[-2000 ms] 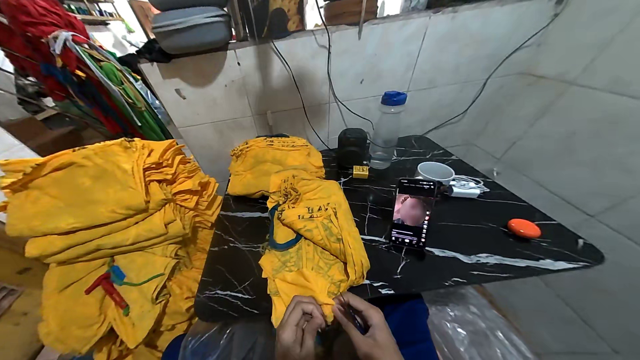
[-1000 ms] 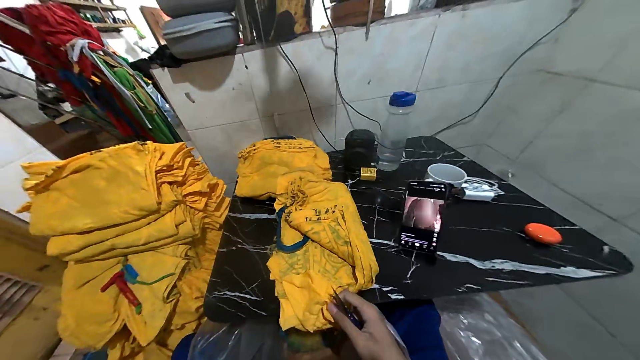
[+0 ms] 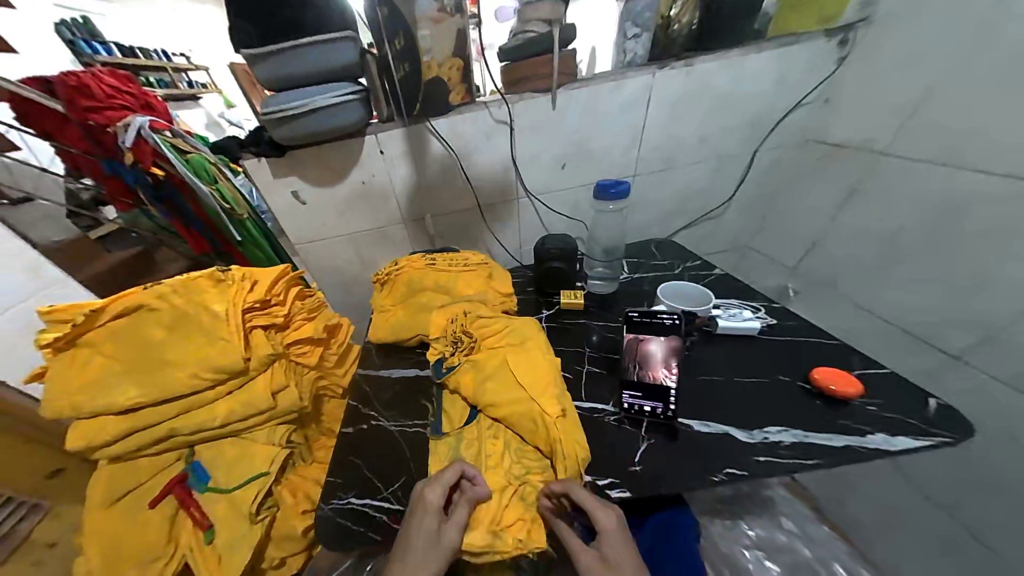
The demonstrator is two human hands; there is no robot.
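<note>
A yellow fabric garment with dark blue trim (image 3: 512,384) lies bunched on the black marble-patterned table (image 3: 752,392), its near end at the front edge. My left hand (image 3: 440,520) is at the left side of that near end, thumb and index fingertip close together over the cloth. On the right side, my right hand (image 3: 588,524) has bent fingers touching or nearly touching the cloth edge; whether either hand pinches fabric cannot be told. Behind the garment sits a folded yellow cloth pile (image 3: 444,292). A larger stack of yellow cloth (image 3: 176,344) stands at the left, with a red-handled tool (image 3: 188,500) on it.
On the table stand a smartphone (image 3: 652,364), a white cup (image 3: 686,298), a charger with cable (image 3: 736,318), an orange oval object (image 3: 836,383), a water bottle (image 3: 608,240), a black cylindrical object (image 3: 557,266) and a small yellow box (image 3: 572,300). A tiled wall (image 3: 720,160) rises behind.
My left hand, out of view one second ago, is back at the garment's near end. The dark lettering seen on the garment's upper part earlier no longer shows, and the cloth there lies differently.
</note>
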